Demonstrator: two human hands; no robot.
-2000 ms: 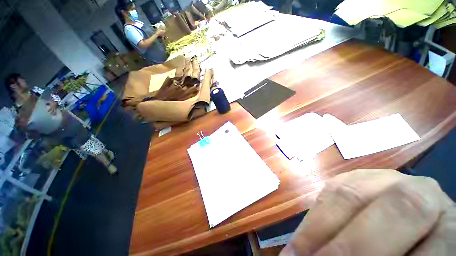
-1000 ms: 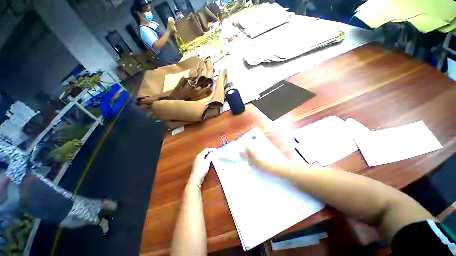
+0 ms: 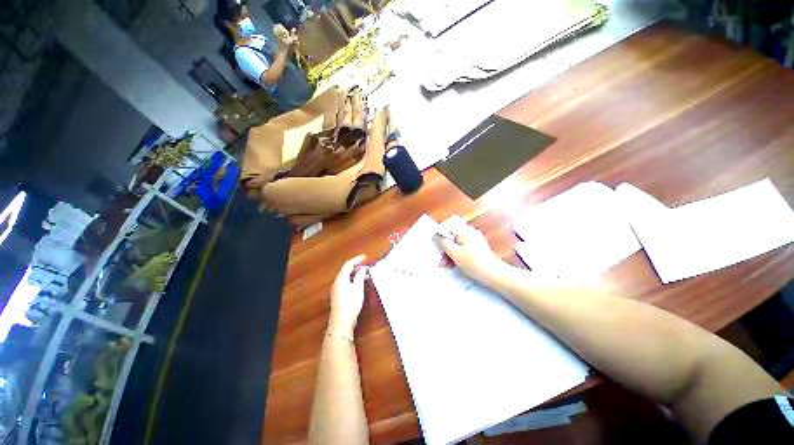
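Observation:
The thick white paper stack lies on the reddish-brown desk in front of me. The binder clip shows faintly at its top left edge. My left hand is at the stack's upper left edge, with its fingers curled; whether it grips a sheet is unclear. My right hand rests on the top of the stack, with fingers bent together around something small and dark that I cannot make out clearly.
White cards and a white sheet lie right of the stack. A dark flat rectangle, a black rounded object and a brown leather pile lie beyond. A person stands at the far left.
Both hands came onto the stack between the two earlier frames. Since then, my right hand has moved slightly toward the stack's top right corner. The walking person has left the view.

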